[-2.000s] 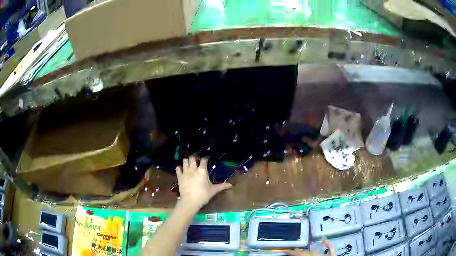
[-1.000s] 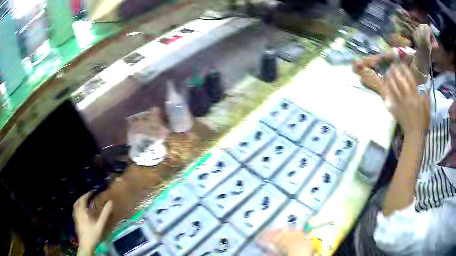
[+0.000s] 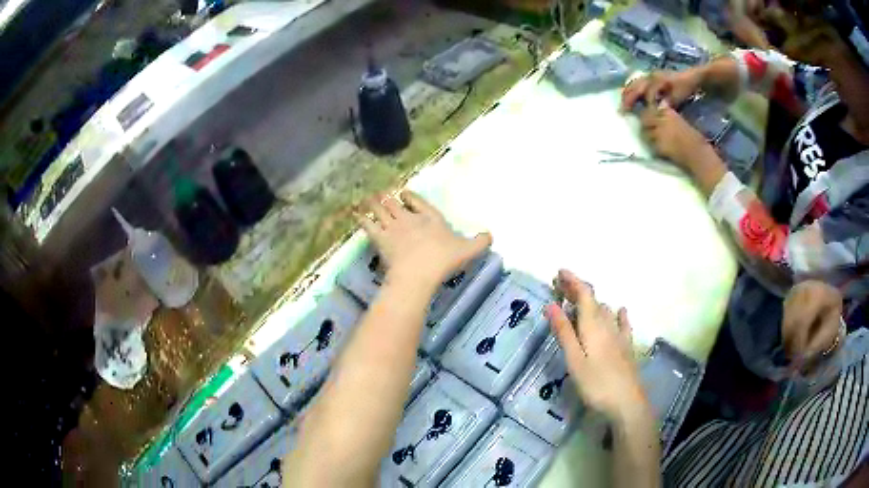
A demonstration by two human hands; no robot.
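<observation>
Grey plastic housings [image 3: 497, 331] with black squiggly marks lie in close rows at the bottom centre. My left hand [image 3: 416, 240] is spread, palm down, over the far end of the rows and touches or hovers over the housings there; its forearm hides part of the rows. My right hand [image 3: 593, 345] is at the near right side of the rows, fingers apart, beside or on the end housings. No thing is seen held in either hand. Whether the fingertips press on the housings is unclear.
Dark bottles [image 3: 383, 112] and a clear pointed bottle [image 3: 164, 259] stand at the left, by a stained paper [image 3: 121, 351]. A separate grey case [image 3: 669, 386] lies at the right edge. Other people's hands [image 3: 675, 119] work on grey parts at upper right.
The view has swung right along the bench. My left hand has moved from the dark pile to the far end of the rows. My right hand is now over the right side of the rows.
</observation>
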